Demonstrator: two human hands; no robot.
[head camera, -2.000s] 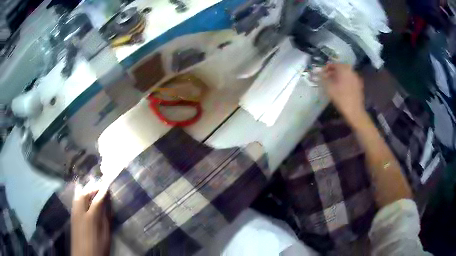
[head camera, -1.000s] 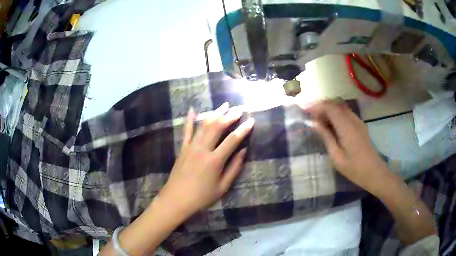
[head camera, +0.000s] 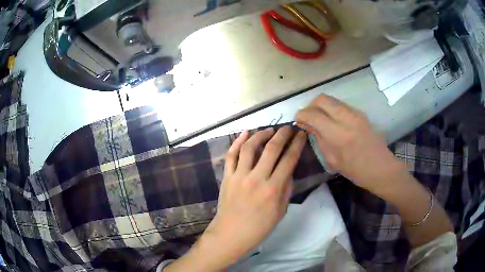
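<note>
A plaid garment panel (head camera: 173, 191) in dark purple-brown, black and cream lies across the table's front edge. My left hand (head camera: 260, 178) rests flat on it with fingers spread, fingertips near its upper edge. My right hand (head camera: 345, 138) is beside it, thumb and fingers pinched at the panel's upper right corner; what lies between the fingertips is partly hidden. The machine's needle area (head camera: 133, 79) is under a bright lamp at the upper left, above the panel's upper edge and away from both hands.
Red looped scissors handles (head camera: 295, 40) and a tan-yellow loop (head camera: 314, 18) lie at the top. White pieces (head camera: 404, 66) lie at the table's right. More plaid cloth (head camera: 431, 170) hangs at the right. A white cloth (head camera: 298, 239) shows below the panel.
The view has shifted, so the machine head now sits further left. Both hands are now away from the needle area, close together at the panel's upper right edge.
</note>
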